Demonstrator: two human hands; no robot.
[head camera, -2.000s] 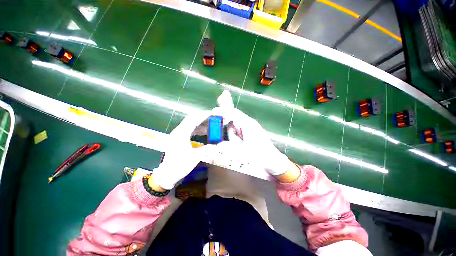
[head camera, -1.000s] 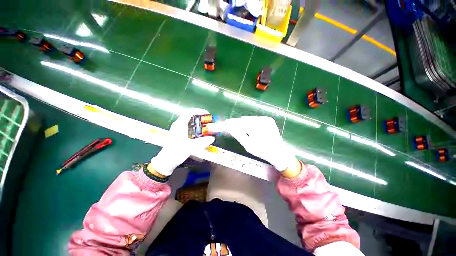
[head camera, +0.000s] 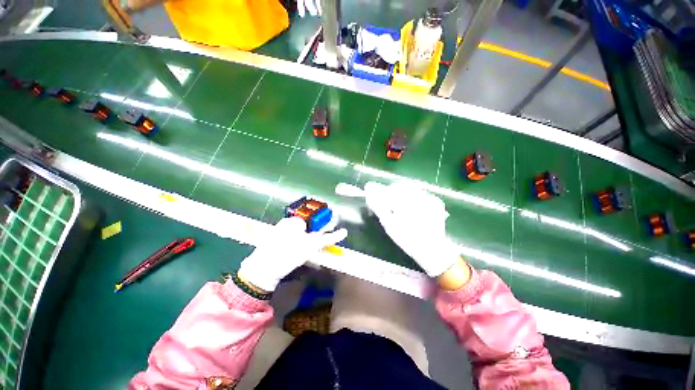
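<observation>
A small wound block (head camera: 309, 213) with a dark top, orange-copper windings and a bright blue face is held over the near edge of the green conveyor belt (head camera: 251, 164). My left hand (head camera: 283, 251), in a white glove, grips it from the near side. My right hand (head camera: 411, 222), also white-gloved, is over the belt to the right, apart from the block. A pale rounded tip points left from it; I cannot tell whether it is a finger or a thin tool.
Several similar blocks sit spaced along the belt, including one at right (head camera: 546, 186). A red and black knife (head camera: 155, 263) and yellow tape (head camera: 111, 230) lie on the left bench, near a gridded tray (head camera: 75, 199). Blue (head camera: 373, 75) and yellow (head camera: 418, 85) bins stand beyond the far rail.
My hands have separated. The block is turned so its blue face shows at the right, and my right hand has drawn away. The view has shifted, showing more beyond the far rail.
</observation>
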